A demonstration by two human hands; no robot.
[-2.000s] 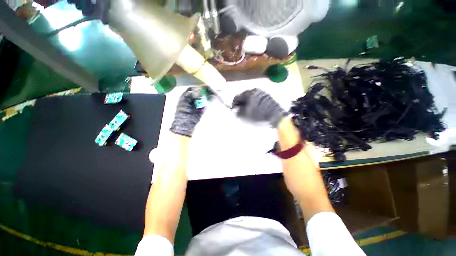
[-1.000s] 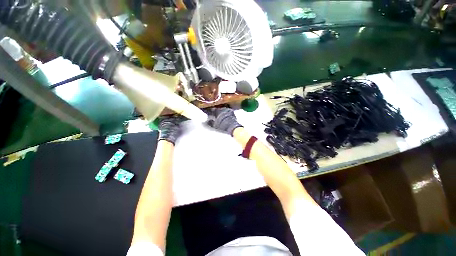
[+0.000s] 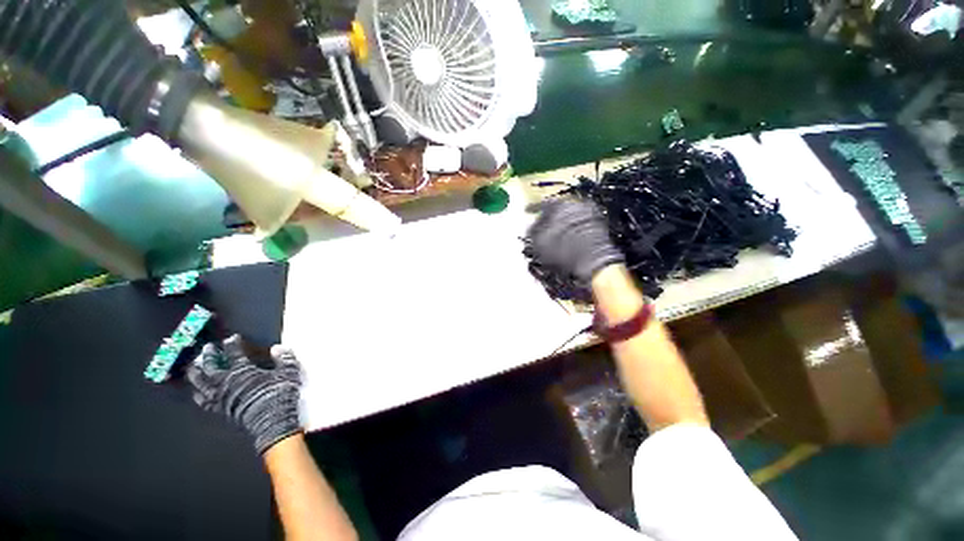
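My left hand, in a grey-black knit glove, is palm down at the right edge of the black mat, its fingers and thumb apart. Small green-white circuit boards lie end to end just left of its fingertips; another board lies at the mat's back edge. Whatever is under the fingers is hidden. My right hand, gloved and slightly blurred, is at the left side of the black cable pile. Its fingertips are hard to make out, and I cannot tell whether it grips a cable.
The white sheet lies between my hands. The fume extractor nozzle hangs over its back left. A white fan stands behind, with green round pads at the base edge. Board panels are far right; cardboard boxes are below right.
My hands have parted from beneath the nozzle. The left moved back to the mat, over where a loose board lay; the right moved to the cable pile. The camera view has shifted.
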